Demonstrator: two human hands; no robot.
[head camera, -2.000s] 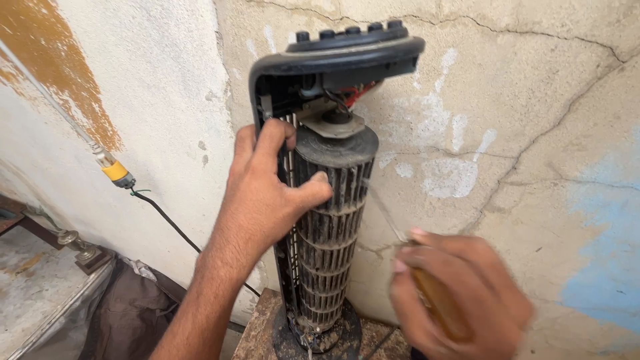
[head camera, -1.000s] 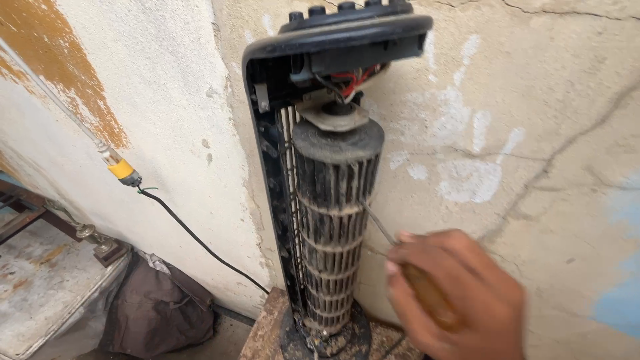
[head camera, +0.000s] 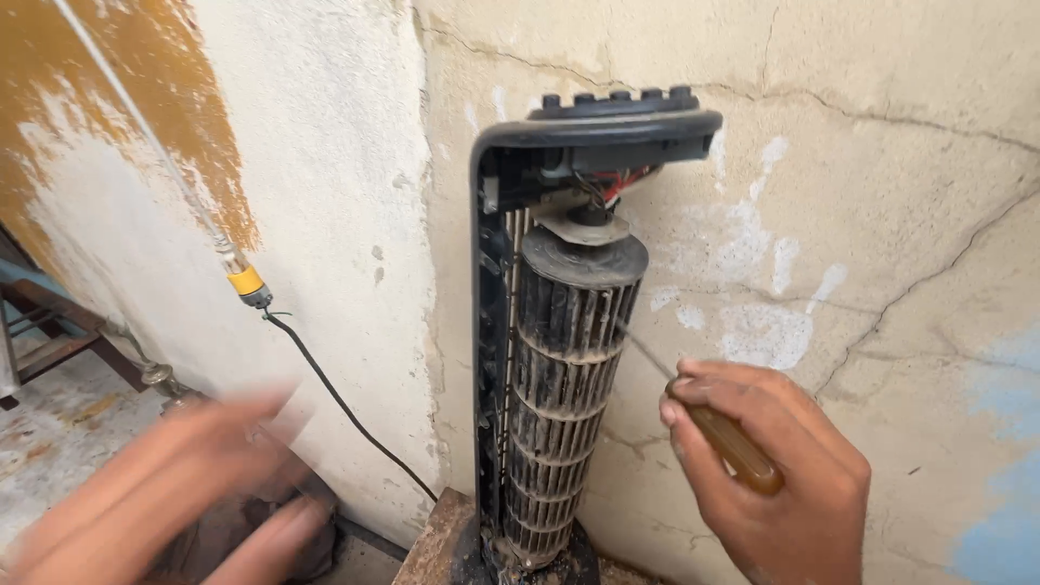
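A dusty black cylindrical blower wheel (head camera: 565, 390) stands upright inside an opened tower fan housing (head camera: 489, 325), with red and dark wires (head camera: 619, 183) showing under the fan's top cap (head camera: 617, 126). My right hand (head camera: 780, 463) grips a screwdriver (head camera: 735, 443) by its amber-brown handle. The thin shaft points up and left, and its tip is at the wheel's upper fins. My left hand (head camera: 179, 496) is blurred at the lower left, away from the fan, fingers apart and holding nothing.
The fan stands on a worn brown surface (head camera: 435, 540) close to a cracked wall (head camera: 918, 203). A black cable (head camera: 349, 406) runs down left of it from a yellow-banded connector (head camera: 247, 281). Dark cloth (head camera: 313, 520) lies behind my left hand; a brown frame (head camera: 61, 349) stands farther left.
My left hand held the fan's side and upper wheel two seconds ago, was out of view one second ago, and is now at the lower left. My right hand still holds the screwdriver at the wheel.
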